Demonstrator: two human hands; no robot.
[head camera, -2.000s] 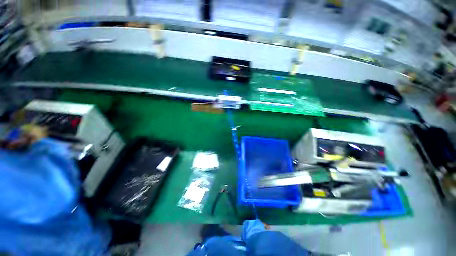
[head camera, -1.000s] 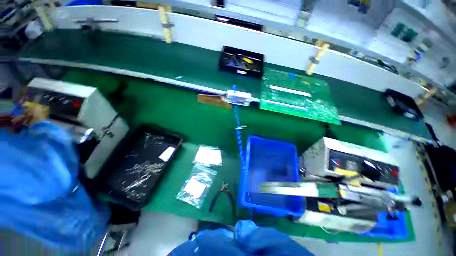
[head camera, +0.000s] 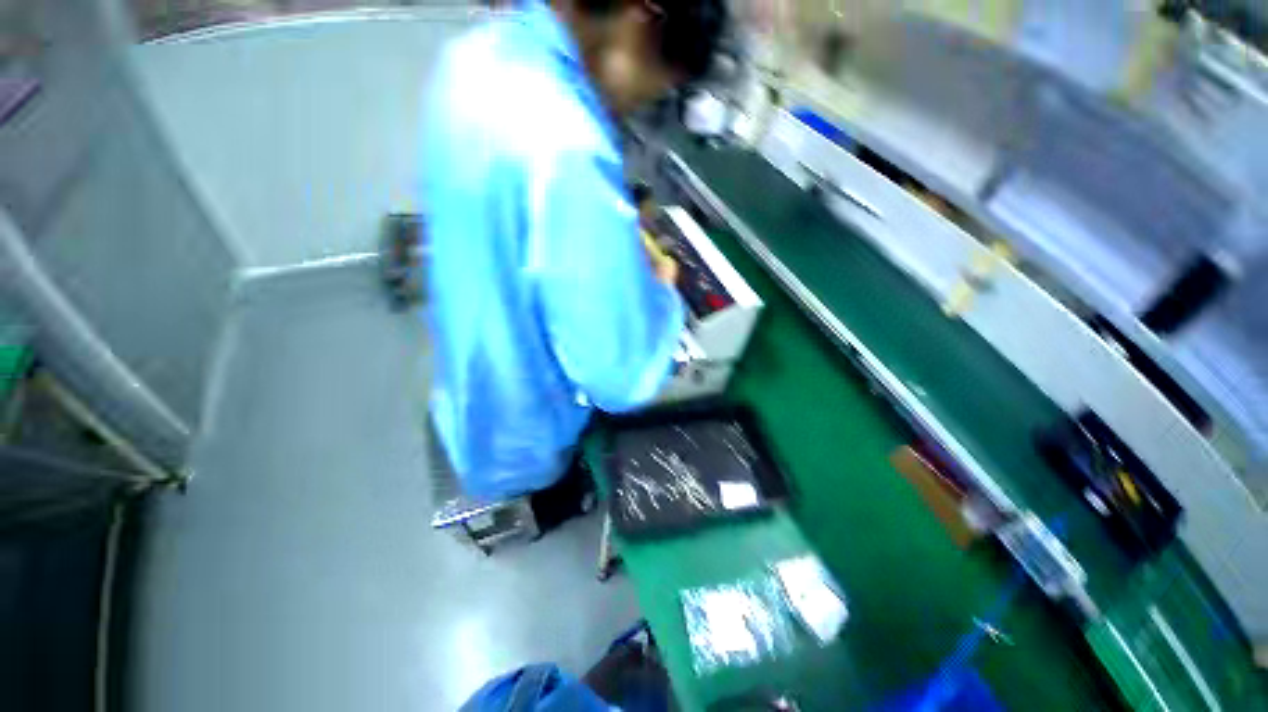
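Observation:
Neither of my hands shows in the head view. Nearest in front of me on the green bench lie clear zip bags (head camera: 733, 622) with white labels. Beyond them is a black component tray (head camera: 688, 473) with scattered silvery pieces and a small white label in it. Part of a blue parts bin (head camera: 946, 691) shows at the bottom edge, cut off. A dark tool, likely the pliers, is barely visible at the bottom edge. The frame is blurred.
A person in a blue smock (head camera: 522, 264) sits at a white-grey machine (head camera: 730, 327) beyond the tray. A black tool box (head camera: 1112, 487) and part of a green circuit board (head camera: 1175, 647) are on the rear shelf. A grey partition (head camera: 278, 153) stands at left.
The view has swung left. The seated person has moved from the left edge to the upper middle. The right machine has left the picture, and the blue bin is mostly cut off.

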